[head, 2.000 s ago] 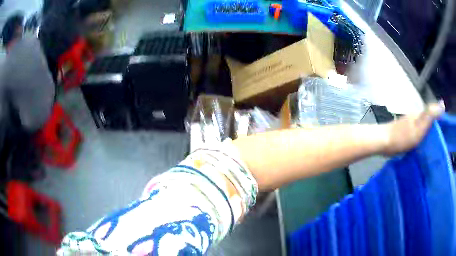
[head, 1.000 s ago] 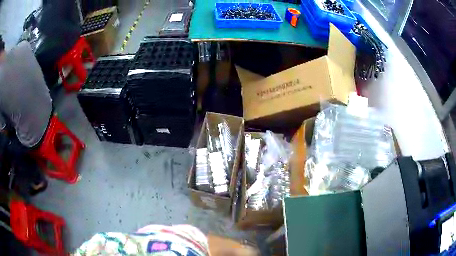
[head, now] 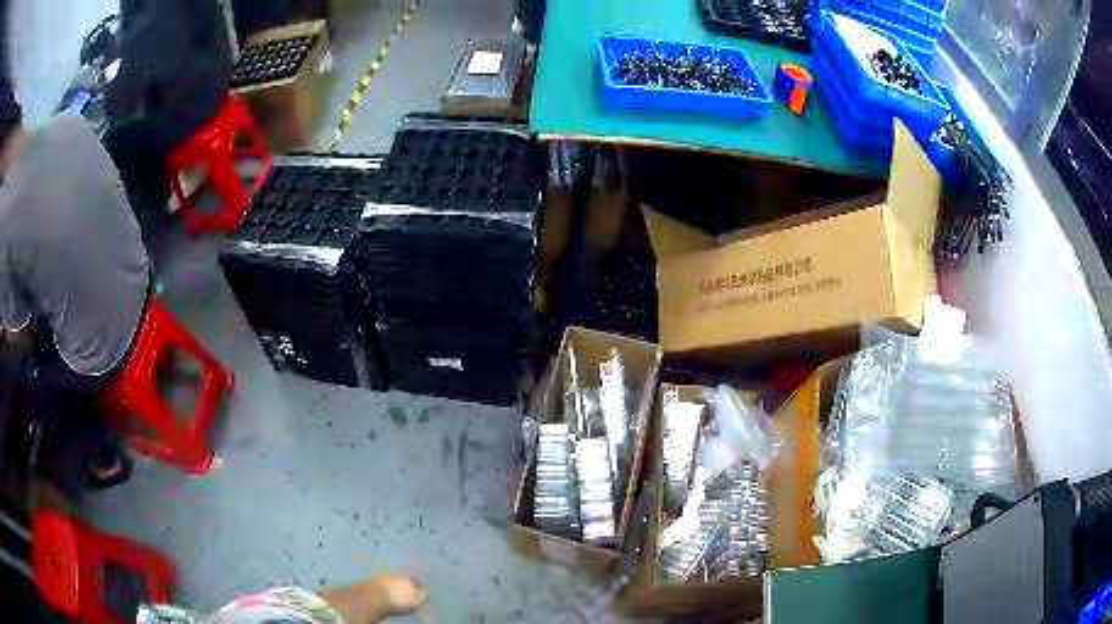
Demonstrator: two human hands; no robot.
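My left hand (head: pixel 396 592) is small and blurred at the bottom edge, with a patterned sleeve behind it. It is over the grey floor, with nothing visible in it; its fingers cannot be made out. My right hand is out of the picture. Nearest in front are an open brown carton (head: pixel 567 551) with pale wrapped items, a second open carton (head: pixel 695 597) with clear bags and similar items, and a pile of clear plastic packaging (head: pixel 939 421). A bit of bright blue plastic (head: pixel 1097 605) shows at the bottom right corner.
Black tray stacks (head: pixel 451 293) stand on the floor. A large open carton (head: pixel 780 287) lies tilted below a green bench (head: pixel 567 73) bearing a blue tray of small black parts (head: pixel 683 102). Red stools (head: pixel 171 390) and seated people (head: pixel 73 244) are at left.
My left hand has left the blue tray stack, and the arm has drawn back to the bottom edge. The view has turned, so the tall blue stack is out of sight and the cartons show fully.
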